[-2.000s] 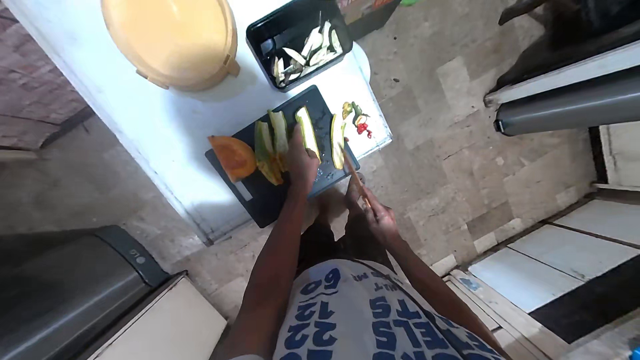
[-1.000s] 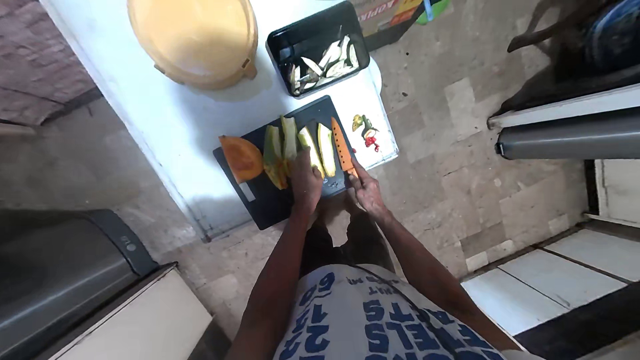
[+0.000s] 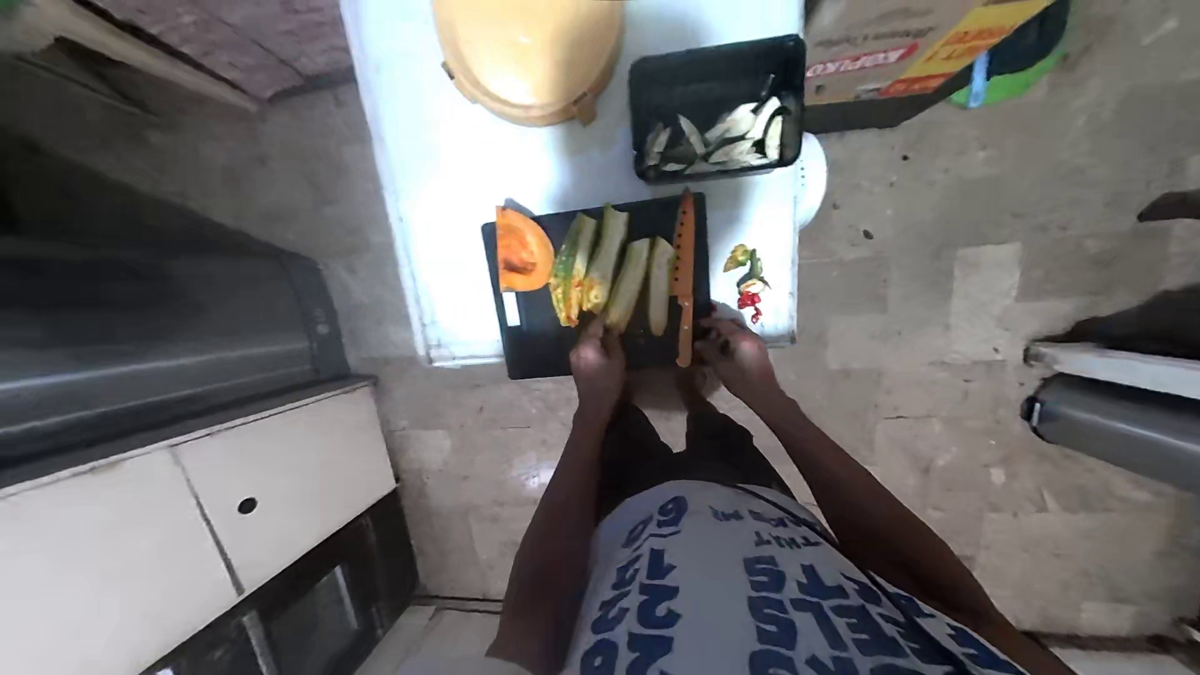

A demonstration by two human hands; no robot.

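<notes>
A black cutting board (image 3: 553, 361) lies at the white table's near edge. Several long cut pieces of a pale green vegetable (image 3: 628, 281) rest on it, beside an orange squash wedge (image 3: 525, 251) at the left. A knife with an orange blade (image 3: 685, 244) lies on the board's right side, its handle toward me. My left hand (image 3: 598, 361) is at the lower end of one vegetable piece; whether it grips the piece is unclear. My right hand (image 3: 736, 352) is by the board's lower right corner, just right of the knife handle, its fingers bent and partly hidden.
Behind the board stand a black tray (image 3: 717, 173) of sliced vegetable pieces and a round tan lidded container (image 3: 530, 56). Small red peppers (image 3: 750, 302) and green trimmings (image 3: 741, 257) lie to the right. A printed cardboard box (image 3: 862, 56) is beyond the tray.
My right hand has let go of the knife, which now lies on the board. My left hand has moved from the upper part of the vegetable pieces to their lower ends. The view has shifted.
</notes>
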